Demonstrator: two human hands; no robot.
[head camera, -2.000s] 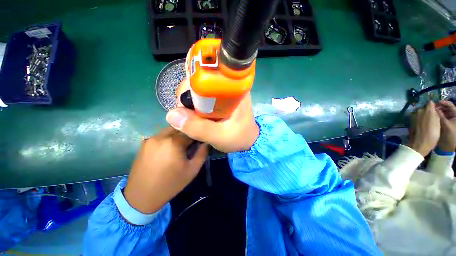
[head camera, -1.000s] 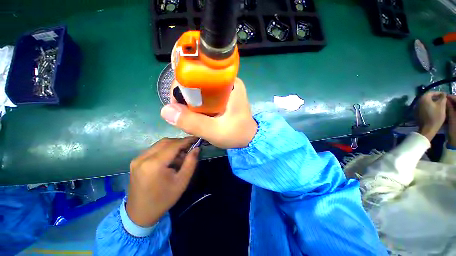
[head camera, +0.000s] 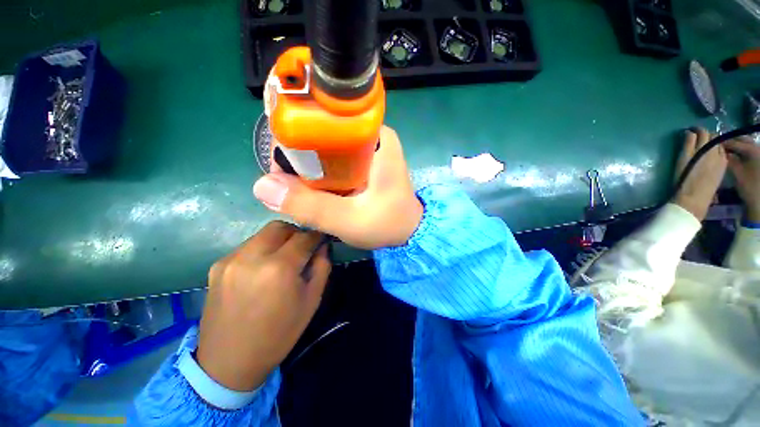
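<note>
The orange electric screwdriver (head camera: 327, 125), with a black sleeve at its top and a white label, is upright in my right hand (head camera: 367, 204), thumb across its front. Its bit is hidden behind the hands. My left hand (head camera: 262, 304) is below and left of it at the bench's front edge, fingers pinched together around a small dark piece that is mostly hidden. I cannot tell exactly what it is. The round speckled screw plate (head camera: 262, 143) lies behind the screwdriver, mostly covered.
A black tray (head camera: 400, 79) with units in pockets is at the back. A blue bin (head camera: 104, 113) of silver parts is left. A white scrap (head camera: 478, 168) and a binder clip (head camera: 595, 197) are right. Another person's hand (head camera: 702, 175) and a second round plate (head camera: 702, 87) are far right.
The screwdriver and my right hand have moved left over the plate. My left hand's fingers have shifted; the shiny dark piece seen a second ago is now mostly hidden.
</note>
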